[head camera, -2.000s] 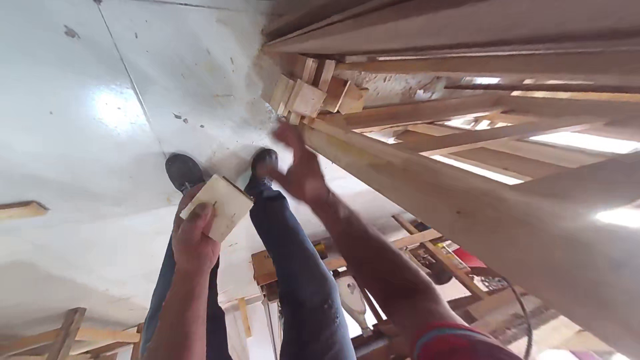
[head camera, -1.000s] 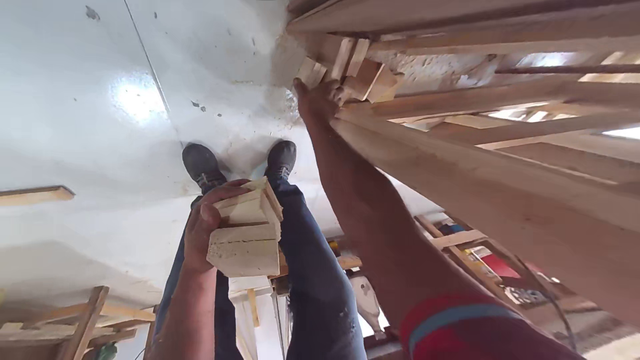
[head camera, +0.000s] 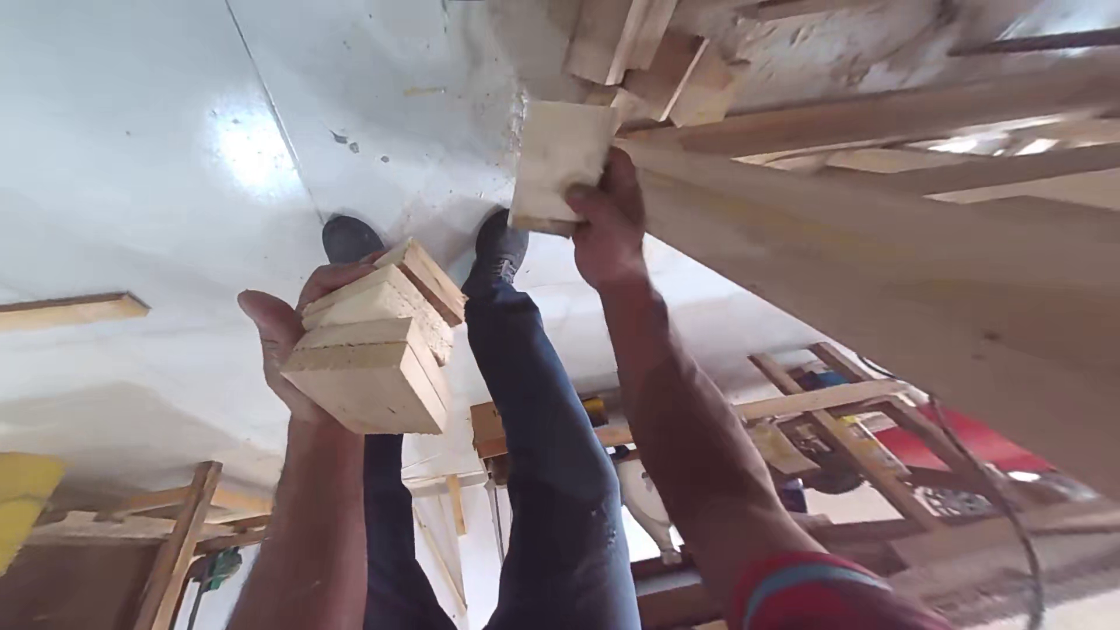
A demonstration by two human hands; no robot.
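Several short pale wood blocks lie stacked in my left hand, whose thumb and fingers curve around their left side. Out to the right, my right hand grips one flat, pale piece of wood by its lower right corner, with the thumb on its face. Just above and right of that piece, more wood blocks are piled at the end of a long wooden beam. A gap separates my two hands.
Long boards run off to the right. A loose wood strip lies on the pale floor at the left. Wooden frames stand at the lower left and lower right. A dark cable hangs at the right; my shoes are below.
My right hand, at the pile one second ago, now holds a flat piece below it. The stack in my left hand has grown since two seconds ago, when one piece showed there.
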